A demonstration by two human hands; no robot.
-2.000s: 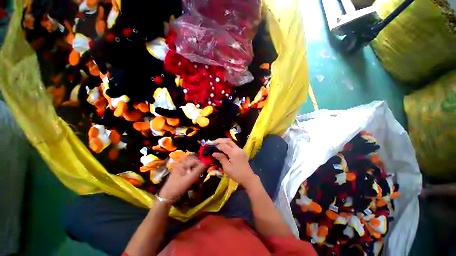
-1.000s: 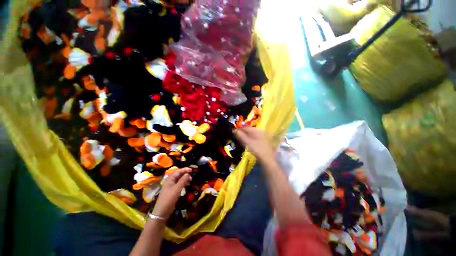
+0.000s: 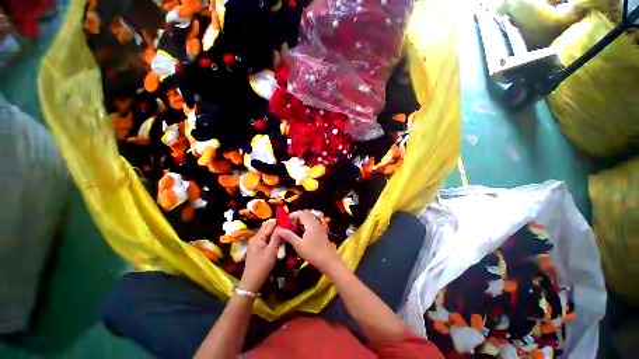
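Observation:
My left hand point(image 3: 260, 254) and my right hand point(image 3: 310, 238) meet over the near part of the toy pile. Both hold a small red hat point(image 3: 283, 218) between their fingertips. Whether a penguin is also in the fingers cannot be told. Around them lie plush penguins point(image 3: 300, 173) with black, white and orange parts. Loose red hats with white dots point(image 3: 319, 133) are heaped farther back, beside a shiny clear plastic bag of hats point(image 3: 343, 59).
The yellow sack's rolled rim point(image 3: 115, 207) surrounds the pile and crosses my legs. A white sack point(image 3: 418, 280) with more penguins stands at the right. A wheeled hand truck point(image 3: 522, 66) and full yellow sacks point(image 3: 595, 91) are at the upper right.
A second ago my hands were apart, the right one reaching towards the hat heap. Now the right hand is back at the left, with a red hat at the fingertips. The view has shifted.

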